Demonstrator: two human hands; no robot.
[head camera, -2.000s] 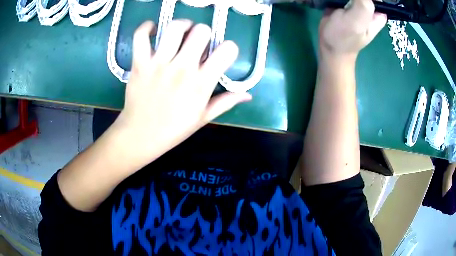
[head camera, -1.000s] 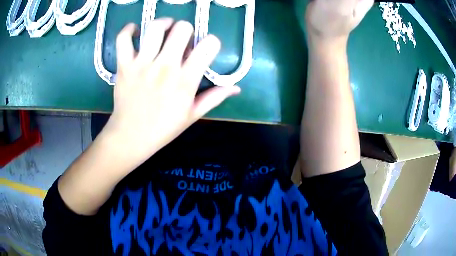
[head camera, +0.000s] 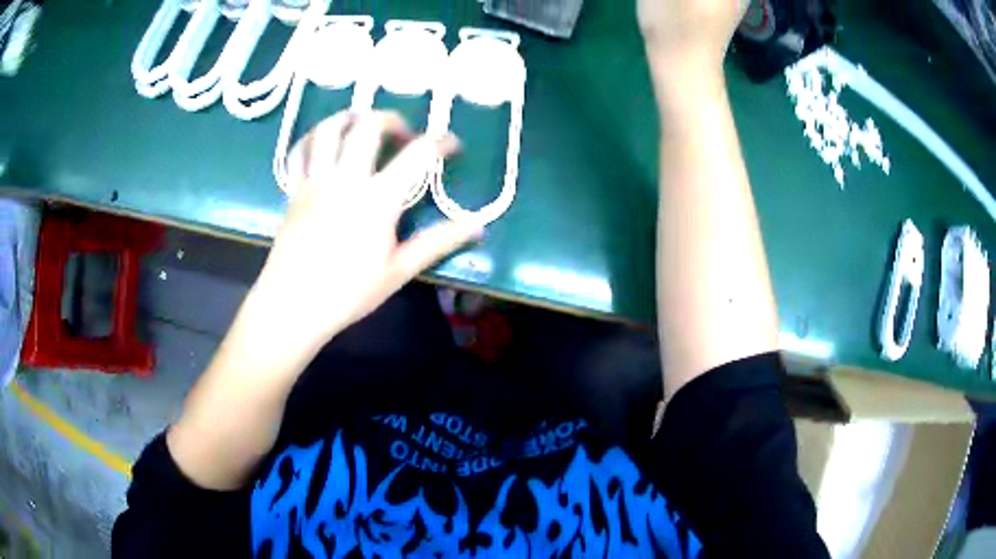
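Three white loop-shaped housings (head camera: 478, 131) lie side by side on the green bench, disc ends away from me. My left hand (head camera: 366, 202) is over the open loops of the left and middle ones, fingers spread and slightly blurred, thumb near the lower end of the right one. Whether the fingertips touch them is unclear. My right hand (head camera: 690, 22) is cut off by the top edge, right of the housings; its fingers and anything in them are hidden.
More housings (head camera: 257, 66) lie in an overlapping row at upper left. A metal tray (head camera: 535, 13), a black fan (head camera: 781, 27) and a pile of small white pieces (head camera: 836, 120) are at the back. A single housing (head camera: 901, 289) and a stacked bundle (head camera: 963, 295) lie right, above a carton (head camera: 896, 470).
The view has shifted, so the disc ends, tray and fan now show. The black tool seen in my right hand earlier is no longer visible. My left hand stays over the housings.
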